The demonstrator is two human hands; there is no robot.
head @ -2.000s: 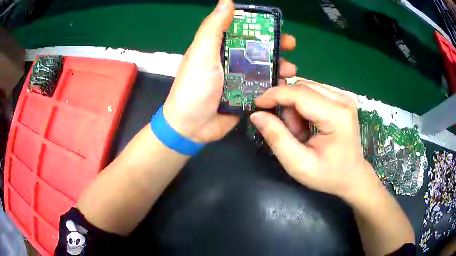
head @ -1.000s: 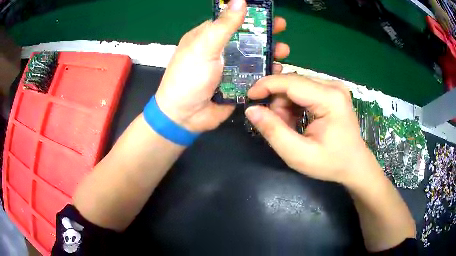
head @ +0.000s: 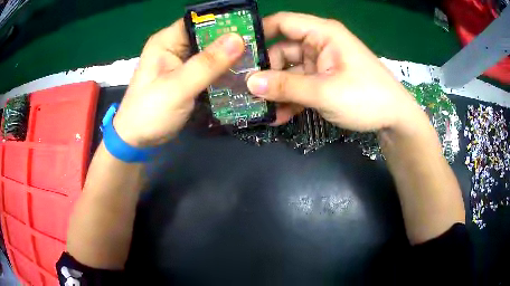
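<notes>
A black phone housing (head: pixel 268 100) with a green circuit board (head: pixel 228 103) seated in it is held up over the white ledge and belt. A yellow-orange flex strip (head: pixel 202 18) shows at its top end. My left hand (head: pixel 173 84) holds the housing from the left, its thumb on the board's upper part. My right hand (head: pixel 330 72) holds the housing's right side, its thumb on the board's right edge. Some of my fingers are hidden behind the housing.
A red parts tray (head: pixel 42 184) lies at left, with a bundle of boards (head: pixel 15 117) in its corner. A row of boards (head: pixel 313 131) leans along the white ledge (head: pixel 114 71). Small loose components (head: pixel 486 156) lie at far right. A grey post (head: pixel 475 50) stands beyond the green belt (head: pixel 100 33).
The housing has moved left and tilted, and its top end now shows. My right hand has gone from pinching at the lower end to holding the right side. My left thumb now lies on the board.
</notes>
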